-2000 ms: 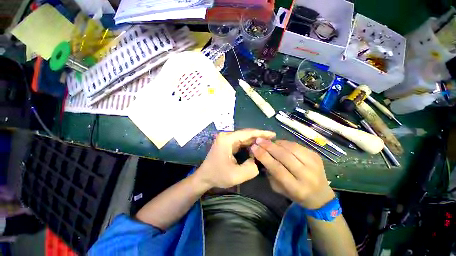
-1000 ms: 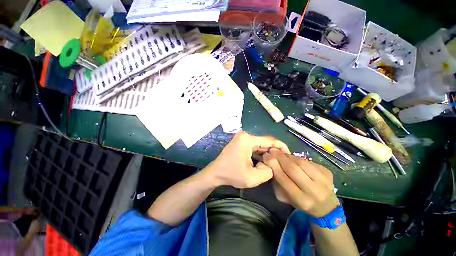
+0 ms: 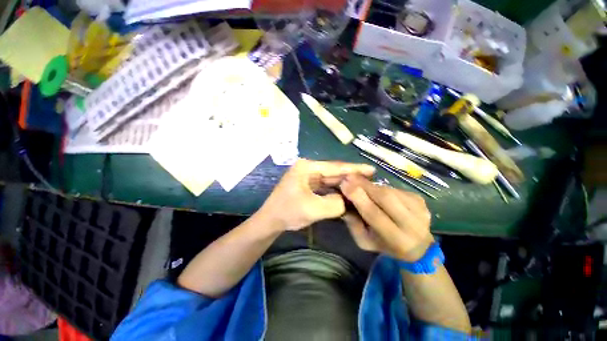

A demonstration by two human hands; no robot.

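My left hand (image 3: 303,196) and my right hand (image 3: 389,216) are together at the bench's near edge. A small dark object (image 3: 328,190) shows between the fingers of my left hand; it is mostly hidden and I cannot tell its exact shape. The fingertips of my right hand touch or press at its right end. I cannot tell whether they pinch something small of their own. A blue band is around my right wrist.
White sticker sheets (image 3: 226,120) lie left of centre. Cream-handled tools (image 3: 442,156) and a pale-handled needle probe (image 3: 327,118) lie beyond my hands. A clear cup (image 3: 403,88) and white boxes (image 3: 399,40) are at the back. A black compartment tray (image 3: 73,256) is below left.
The whole view has shifted and blurred slightly. My hands stay together; my left index finger is straighter over the object than a second ago, and less of the dark object shows.
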